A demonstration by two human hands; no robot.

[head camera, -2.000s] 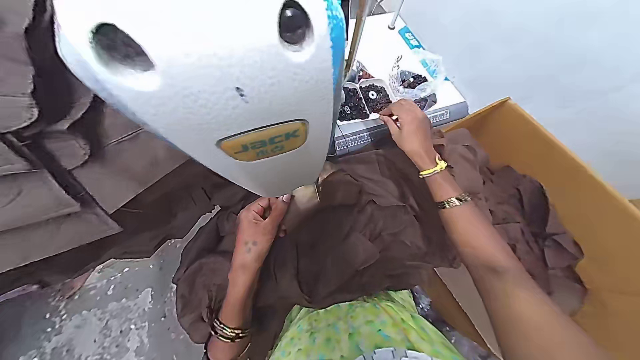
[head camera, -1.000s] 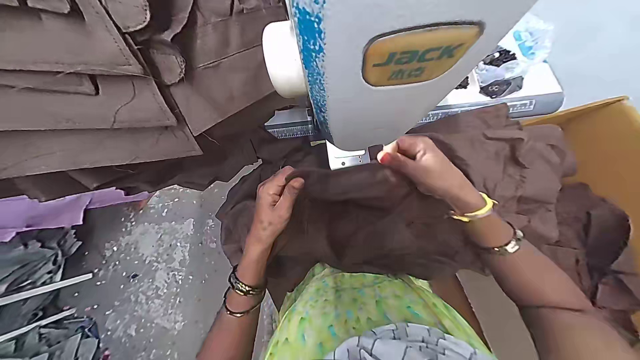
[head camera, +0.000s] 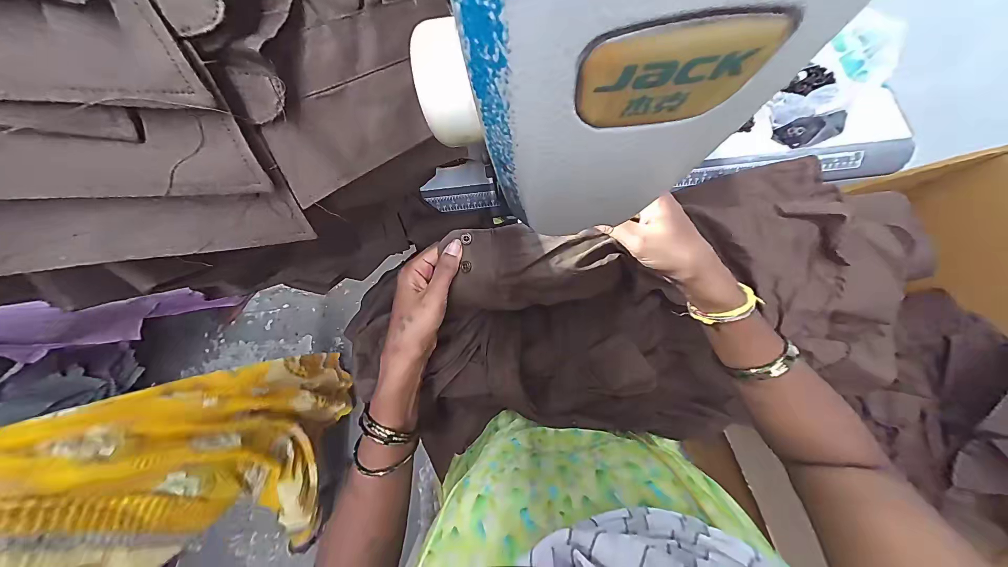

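Note:
A brown garment (head camera: 520,276) lies across my lap, its band stretched below the white and blue head of a Jack sewing machine (head camera: 551,157). Two small dark buttons (head camera: 465,267) show at the band's left end. My left hand (head camera: 425,291) pinches that end, thumb beside the upper button. My right hand (head camera: 661,240) grips the band's edge to the right of the machine head, its fingertips partly hidden. The needle area is hidden behind the head.
Stacked brown garment pieces (head camera: 118,157) lie at left. Yellow patterned cloth (head camera: 173,441) hangs at lower left. Behind at right, bags with dark buttons (head camera: 807,126) rest on the machine bed. More brown cloth (head camera: 937,378) fills a cardboard box (head camera: 961,228) at right.
My right hand has come from the button containers to the garment, and the band is now stretched between both hands. Yellow patterned cloth has come into view at lower left. The view has shifted.

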